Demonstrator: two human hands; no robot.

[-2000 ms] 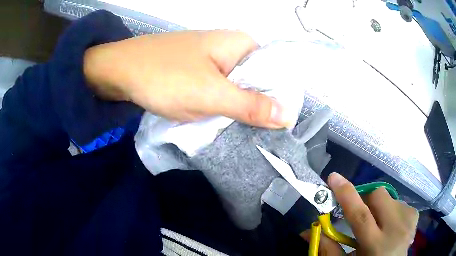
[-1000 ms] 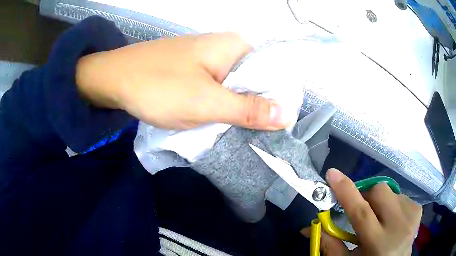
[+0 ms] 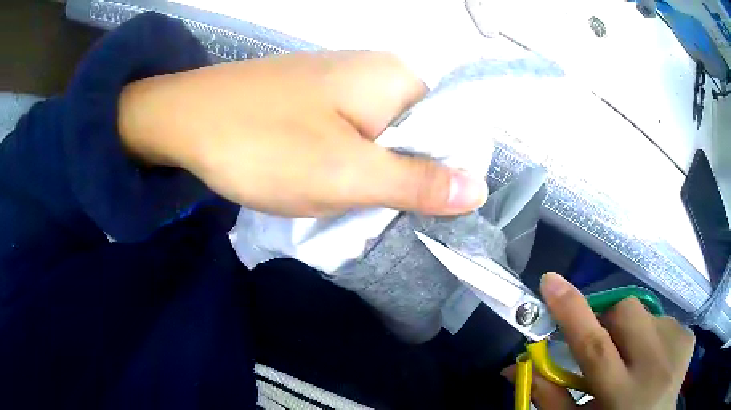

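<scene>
My left hand (image 3: 304, 140) is closed on a grey fabric panel (image 3: 409, 276) and its white backing (image 3: 321, 240), with the thumb on top, at the table's front edge. The fabric hangs below the hand over my lap. My right hand (image 3: 617, 352) holds the scissors (image 3: 489, 280) by a green and a yellow handle loop. The blades look closed or nearly so, and their tip lies on or just over the grey cloth below my left thumb. The lower part of my right hand is cut off by the frame edge.
The white table (image 3: 545, 104) has a tape measure (image 3: 593, 220) along its front edge. A flat black rectangle (image 3: 705, 212) lies at right. Part of the blue and white machine (image 3: 689, 32) shows at top right.
The left hand has shifted slightly right with the cloth. The right hand and scissors have also moved slightly right, and the cloth's hanging end sits higher.
</scene>
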